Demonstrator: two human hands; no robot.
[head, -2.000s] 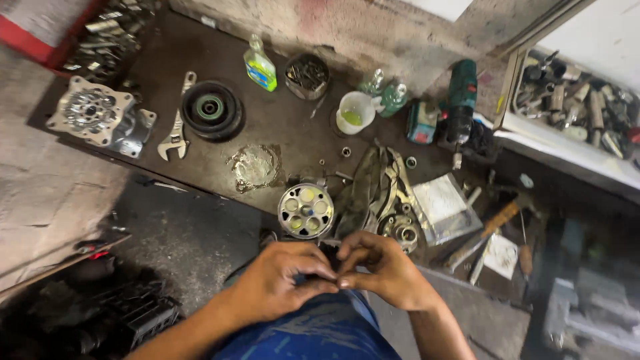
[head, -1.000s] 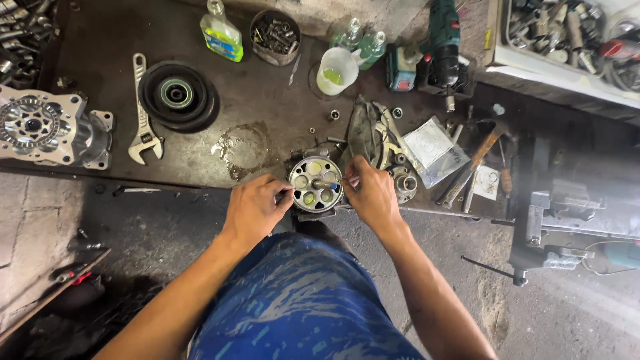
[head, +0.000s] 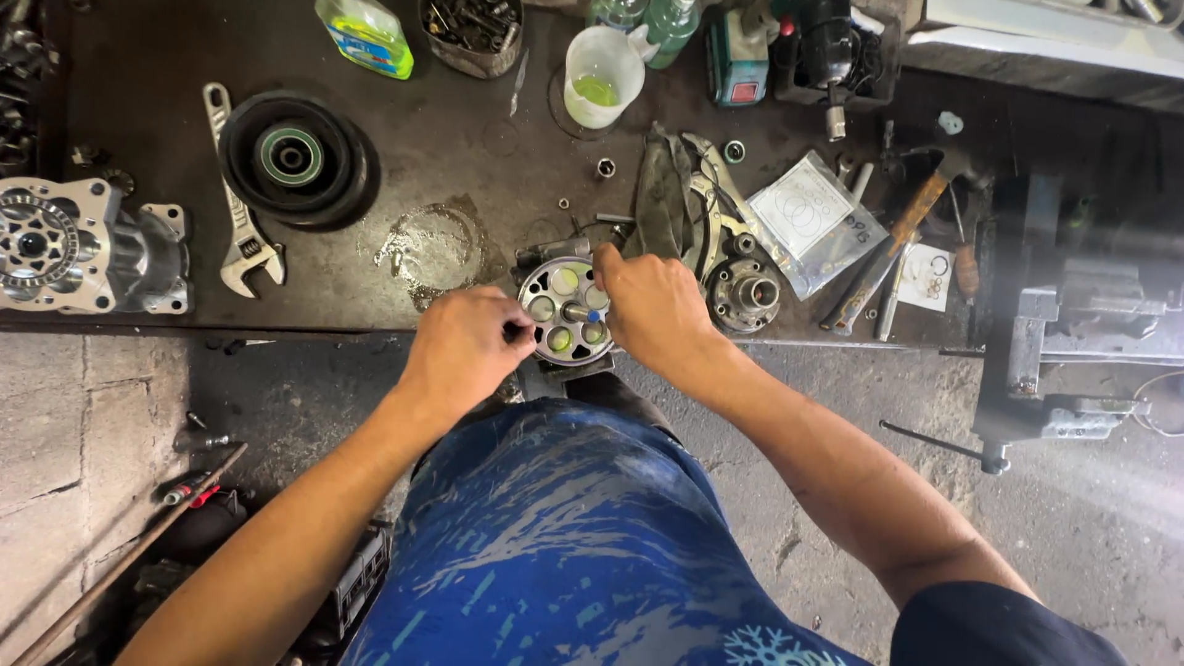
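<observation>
A round metal compressor body (head: 566,312), with a central shaft and several bores holding yellow-green liquid, stands at the near edge of the workbench. My left hand (head: 469,344) is at its left rim, thumb and fingers curled together; whether something thin is between them cannot be told. My right hand (head: 655,301) touches or hovers at its upper right rim, fingers bent and fingertips partly hidden. A dark cloth (head: 661,199) lies just beyond my right hand. The flanged metal hub (head: 743,296) rests to the right, beside a metal bracket (head: 717,190).
On the bench (head: 407,139) are a black pulley (head: 294,159), an adjustable wrench (head: 242,231), an aluminium housing (head: 88,245), a plastic cup (head: 601,79) of yellow-green liquid, a plastic bag of seals (head: 814,222) and a hammer (head: 888,240). A vise (head: 1036,342) stands at right.
My hands, together in front of the compressor body two seconds ago, have moved apart to its two sides. The view has shifted closer over the bench.
</observation>
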